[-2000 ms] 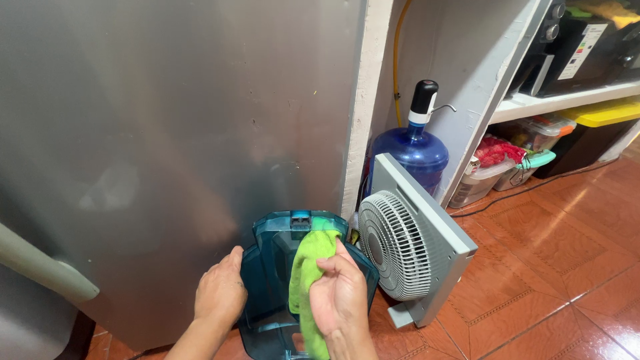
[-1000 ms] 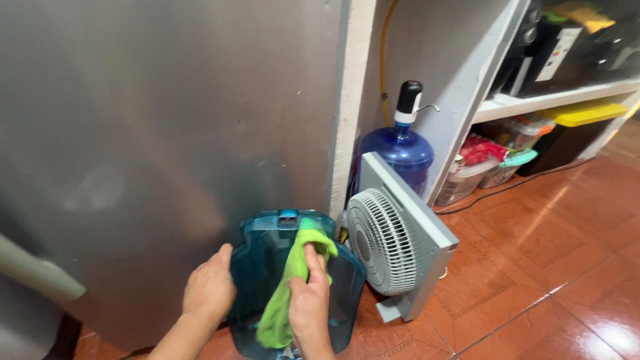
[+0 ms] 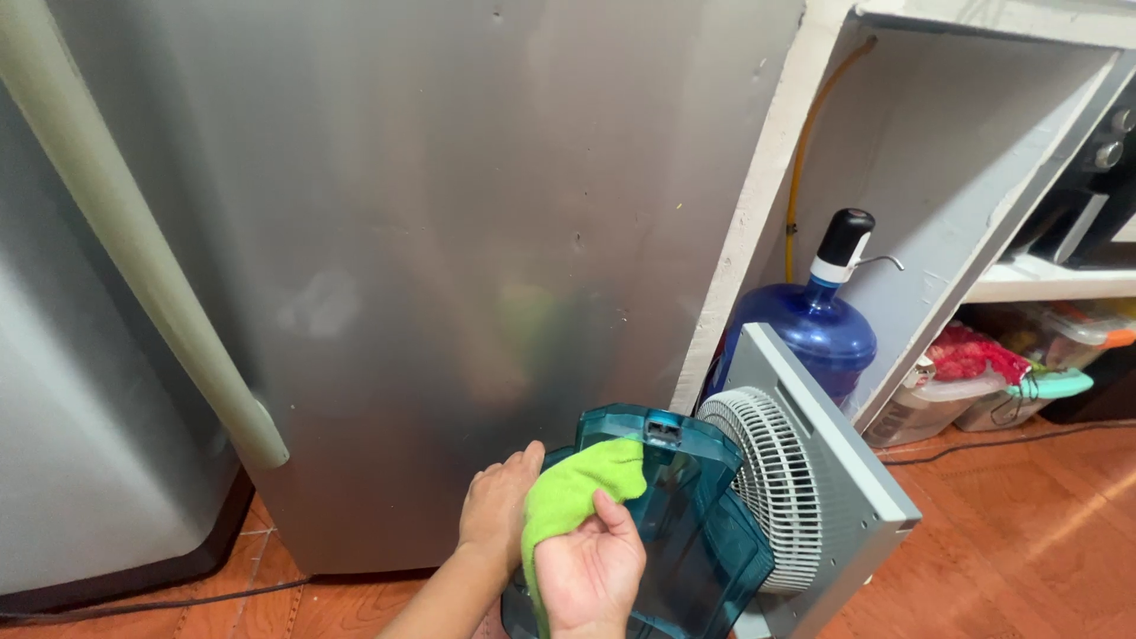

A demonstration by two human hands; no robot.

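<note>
A translucent teal plastic tray-like part [image 3: 661,532] is tilted up in front of the refrigerator, close to a grey box fan [image 3: 799,479]. My left hand [image 3: 501,506] is at its left edge, gripping it; the fingertips are partly hidden behind the part and the cloth. My right hand [image 3: 593,559], palm turned up, holds a bright green cloth [image 3: 577,484] between thumb and fingers. The cloth lies over the upper left of the teal part and hangs down past the wrist.
A stainless steel refrigerator door [image 3: 497,222] with a long handle [image 3: 142,240] fills the left. Behind the fan stands a blue water jug [image 3: 803,333] with a pump [image 3: 843,244]. Plastic containers [image 3: 950,399] sit under a white shelf [image 3: 1056,280]. A cable [image 3: 1003,439] crosses the tiled floor.
My right hand has moved with the green cloth toward the upper left part of the teal piece, and its palm has turned up. The view has shifted left.
</note>
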